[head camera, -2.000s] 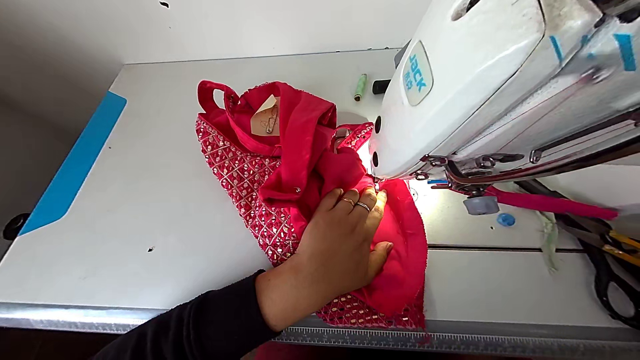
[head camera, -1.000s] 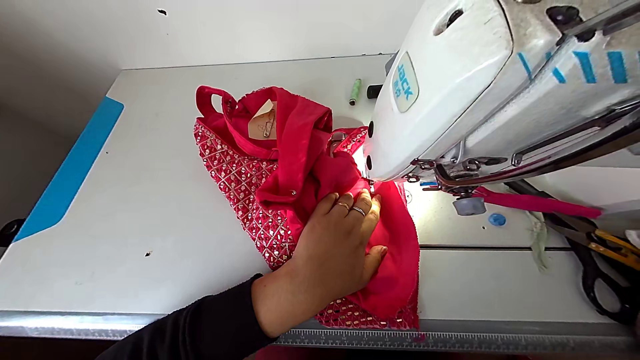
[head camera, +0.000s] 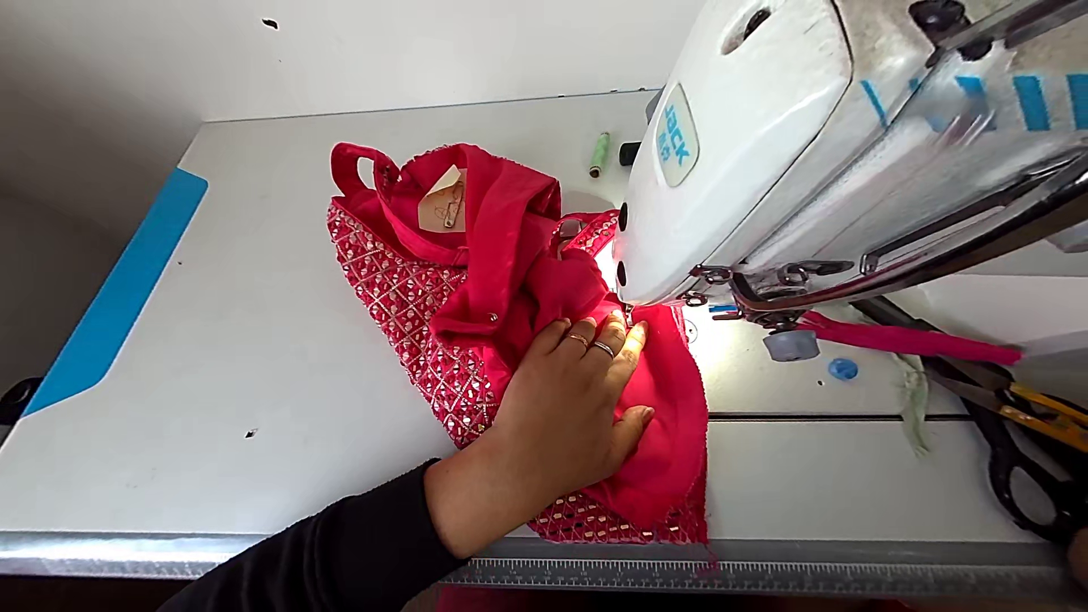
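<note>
My left hand (head camera: 569, 408), with two rings on its fingers, lies flat on the red garment piece (head camera: 671, 416). Its fingertips are right beside the needle area of the white Jack sewing machine (head camera: 748, 153). The garment has a plain lining on top and a beaded, lattice-patterned fabric (head camera: 408, 314) beneath and to the left. Its strap forms a loop at the top left, and a paper tag with a safety pin (head camera: 449, 208) rests within the folds. My right hand cannot be made out.
A green thread spool (head camera: 599, 155) and a black item (head camera: 630, 154) stand behind the garment. To the right are a pink fabric strip (head camera: 918, 340), a blue disc (head camera: 842, 368), black-handled scissors (head camera: 1016, 476) and yellow-handled snips (head camera: 1050, 412). A metal ruler (head camera: 765, 578) runs along the front edge.
</note>
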